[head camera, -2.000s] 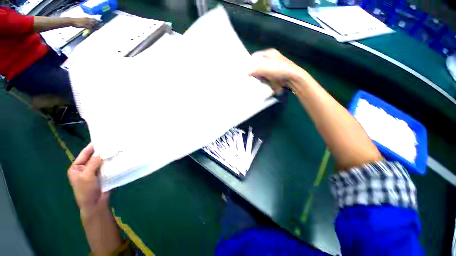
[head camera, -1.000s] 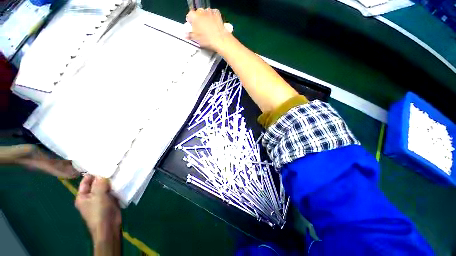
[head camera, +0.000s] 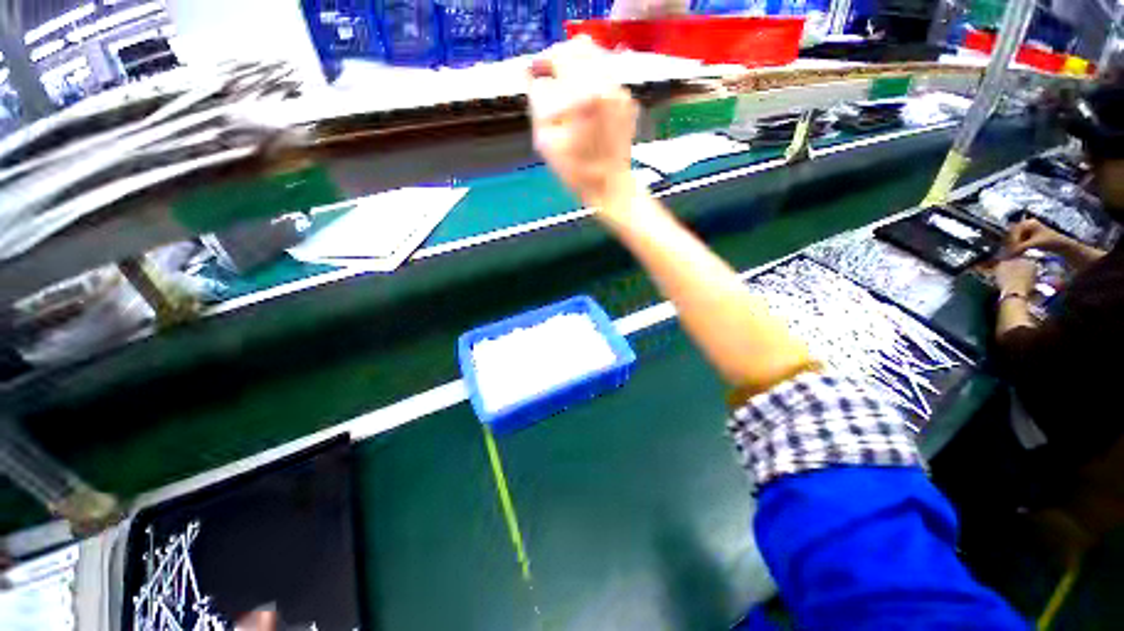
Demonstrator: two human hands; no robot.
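My right hand (head camera: 586,123) is raised at the edge of the upper shelf, against white sheets (head camera: 456,93); its fingers look bent, and whether they grip anything is unclear. Only a blurred fingertip, apparently of my left hand (head camera: 256,618), shows at the bottom edge, over the left black tray (head camera: 290,530). Thin metal rods (head camera: 173,586) lie loose in that tray's left part. The blue plastic bin (head camera: 555,401), full of small white parts (head camera: 542,358), stands on the green bench beyond my right forearm.
The right black tray (head camera: 955,351) is dense with rods, near clear bags (head camera: 881,265). Another person's hands (head camera: 1029,253) work at far right. White sheets (head camera: 382,228) lie on the lower level behind the bin. A red bin (head camera: 740,40) sits on the shelf.
The view has swung right and up. My right hand has moved from the sheet stack to the upper shelf. My left hand has dropped almost out of view.
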